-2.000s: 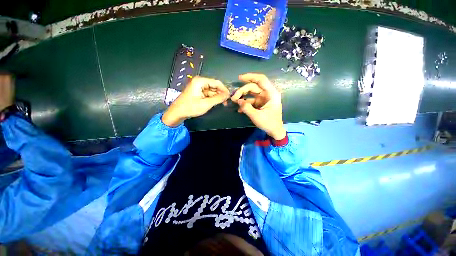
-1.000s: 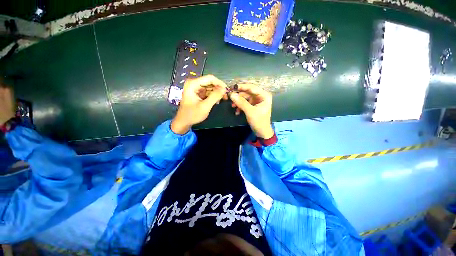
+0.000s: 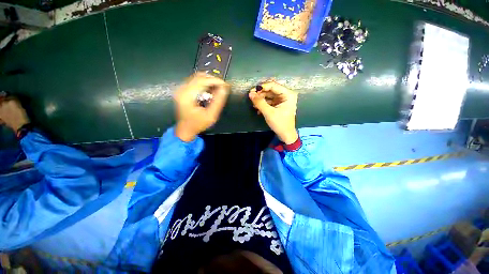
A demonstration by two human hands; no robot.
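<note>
An open black phone body (image 3: 213,58) lies on the green bench, with white and orange marks inside and electronics at its far end. My left hand (image 3: 199,104) is blurred over the phone's near end and hides part of it. Its thumb and fingers curve apart, and a white and silver part shows between them; whether it holds anything is unclear. My right hand (image 3: 278,106) is to the right of the phone, above the bench. It pinches a small dark component (image 3: 259,88) between thumb and fingertips.
A blue bin (image 3: 285,40) with small tan and white bits stands at the back. A pile of dark and silver components (image 3: 343,44) lies right of it. A white sheet (image 3: 438,77) lies farther right. Another person's hand (image 3: 12,112) and blue sleeve are at the left edge.
My hands were together at the fingertips; now they are apart. My left hand has moved left over the phone's near end. My right hand keeps the dark component. The view has shifted slightly.
</note>
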